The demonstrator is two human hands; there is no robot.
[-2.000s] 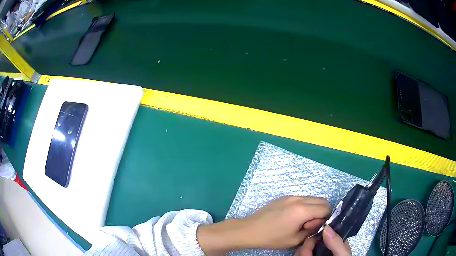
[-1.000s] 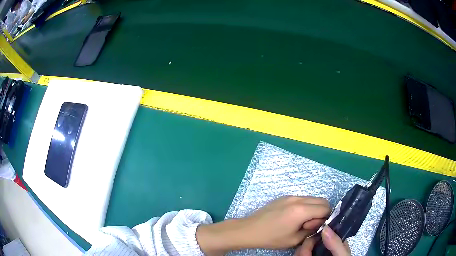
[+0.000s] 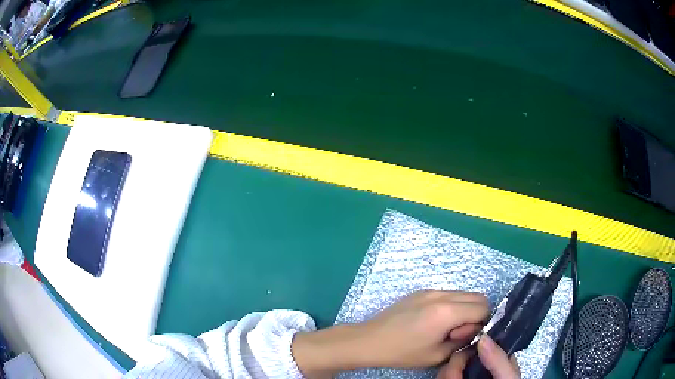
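An electric screwdriver (image 3: pixel 518 314), a thick black body with a cable at its upper end, lies slantwise over the bubble wrap sheet (image 3: pixel 400 263). My right hand (image 3: pixel 492 360) is at the bottom edge, partly cut off, with its fingers around the lower part of the screwdriver. My left hand (image 3: pixel 437 326) comes in from the left in a white sleeve, its fingers curled beside the screwdriver. What its fingertips touch is hidden. The driver tip and any work under the hands cannot be seen.
Two screw plates (image 3: pixel 601 337) stand right of the sheet. The driver cable (image 3: pixel 575 296) crosses there. A glossy reference phone (image 3: pixel 98 213) lies on white foam board (image 3: pixel 159 222) at left. Yellow tape (image 3: pixel 355 175) edges the belt, which bears phone units at upper left (image 3: pixel 154 59) and right (image 3: pixel 651 166).
The phone units on the belt have shifted to the right, and the right one is now cut off by the picture's edge. My hands and the screwdriver have hardly moved.
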